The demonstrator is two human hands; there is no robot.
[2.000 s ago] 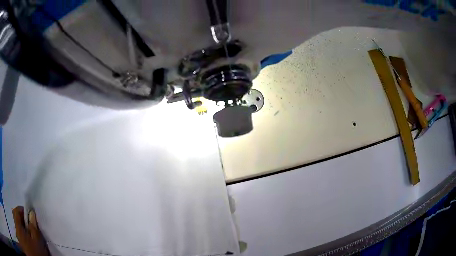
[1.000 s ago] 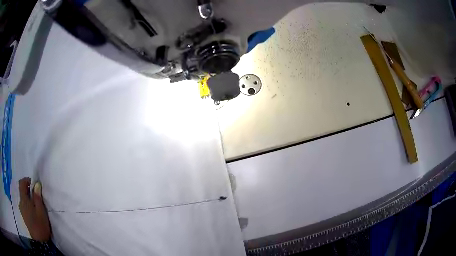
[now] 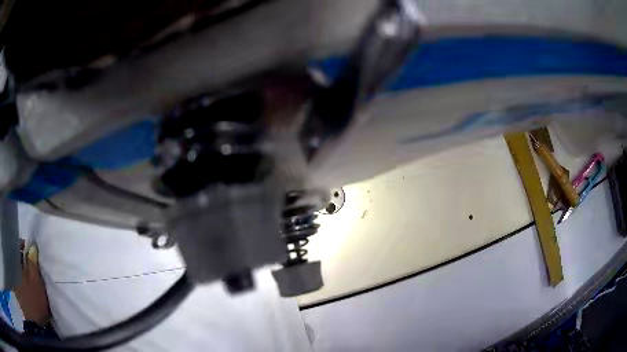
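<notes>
White fabric (image 3: 137, 302) lies flat over the left part of the machine bed, with one thin dark line running across it. The sewing machine head (image 3: 220, 220) fills the upper and middle picture, close and blurred, and hides the needle area and much of the fabric. The spring and knob of the tension part (image 3: 298, 254) hang over the fabric's right edge. My left hand (image 3: 31, 287) is at the far left edge on the fabric's left side, partly cut off; a pale tip shows on one digit. My right hand is not in view.
On the right lie a yellow-brown strip (image 3: 540, 213), a wooden-handled awl (image 3: 558, 175) and a small pink and blue tool (image 3: 588, 177). A black object (image 3: 619, 199) is at the right edge. A round perforated plate (image 3: 335, 199) shows partly. Grey measuring tape runs along the front edge.
The view has moved in close to the machine head, which now covers more of the picture. The dark line on the fabric, first near the bottom edge, now shows higher. My left hand remains at the fabric's left.
</notes>
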